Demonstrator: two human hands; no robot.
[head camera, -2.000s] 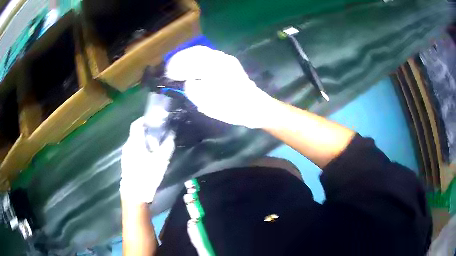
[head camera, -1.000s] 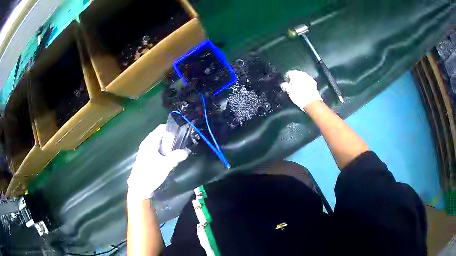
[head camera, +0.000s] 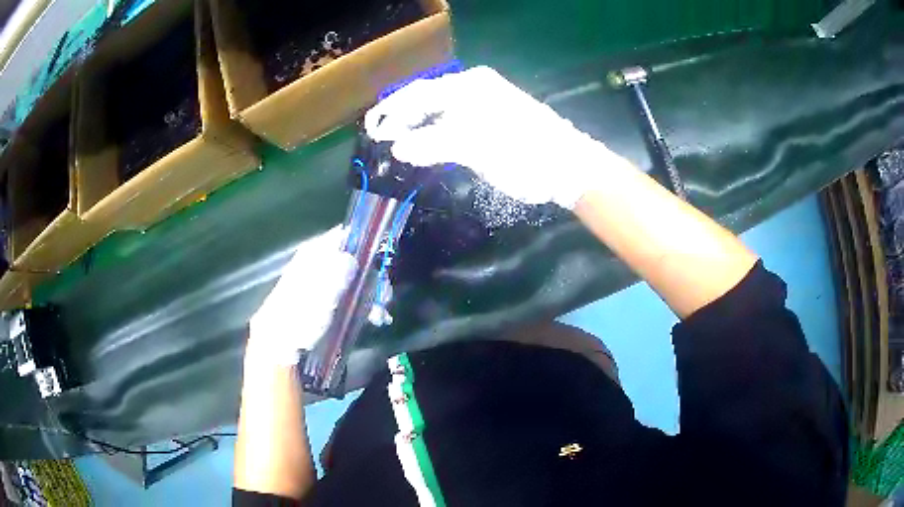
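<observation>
My gloved left hand (head camera: 302, 297) is closed around a long grey-black ribbed workpiece (head camera: 359, 282), held tilted over the green mat. Thin blue leads (head camera: 401, 213) show at its upper end. My gloved right hand (head camera: 476, 124) is above the workpiece's upper end, fingers curled together near a black part; whether it grips something cannot be told. It covers most of the blue tray (head camera: 426, 77), whose rim shows behind it. Bright silver hardware (head camera: 506, 206) lies below my right wrist among dark pieces.
A mallet (head camera: 644, 109) lies right of my right hand, its handle partly behind my forearm. Open cardboard boxes (head camera: 342, 94) with dark parts stand at upper left. A black-and-white device (head camera: 35, 352) is at the left end. Stacked cardboard (head camera: 857, 287) stands at right.
My right hand has moved left from the mat beside the mallet to over the tray and the workpiece's upper end. The workpiece now shows lengthwise in my left hand, its leads pointing up.
</observation>
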